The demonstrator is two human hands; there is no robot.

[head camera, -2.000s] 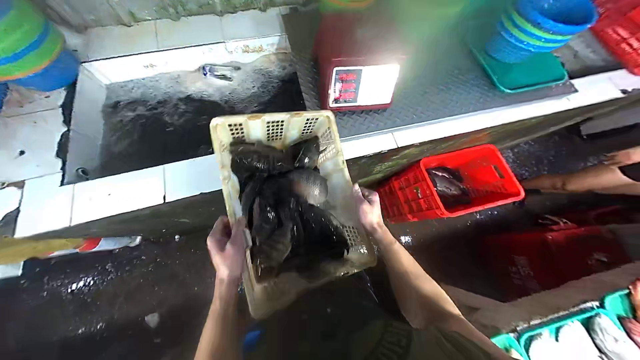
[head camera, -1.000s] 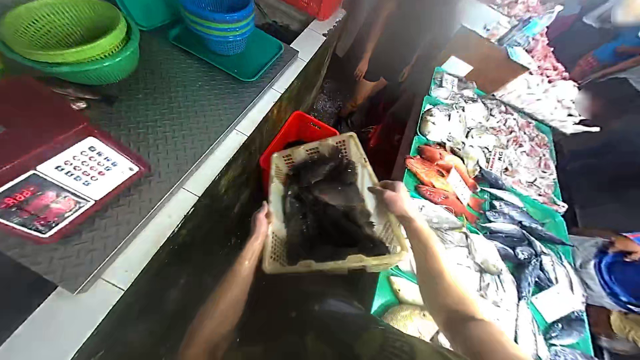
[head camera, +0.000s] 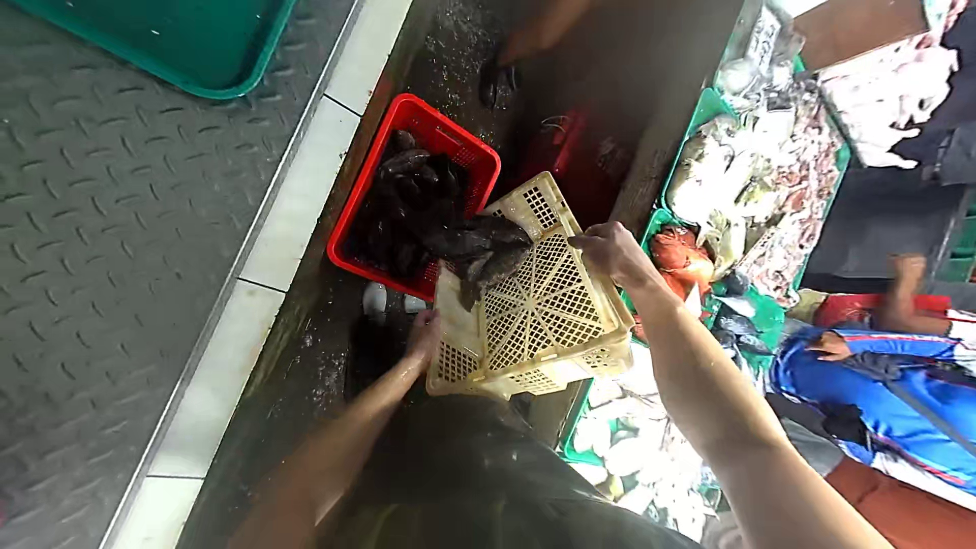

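Note:
A cream plastic crate (head camera: 541, 305) tilts toward a red plastic basket (head camera: 339, 236) on the wet floor. Dark fish (head camera: 488, 248) lie across the crate's lower edge and reach into the basket, where more dark fish (head camera: 404, 206) are heaped. My left hand (head camera: 424, 334) grips the crate's near left corner. On the far right side, my right hand (head camera: 610, 252) holds the rim. Much of the crate's lattice bottom shows bare.
Left is a tiled ledge (head camera: 286, 206) beside a diamond-plate metal surface (head camera: 114, 252) with a green tray (head camera: 221, 84). Fish displays with orange fish (head camera: 679, 255) stand right. A person in blue (head camera: 884, 389) is at the far right. A foot (head camera: 497, 80) shows beyond the basket.
The crate, level and full of dark fish a second ago, is now tipped, with most fish out of it. The red basket holds a heap of dark fish. The view has moved closer to the basket.

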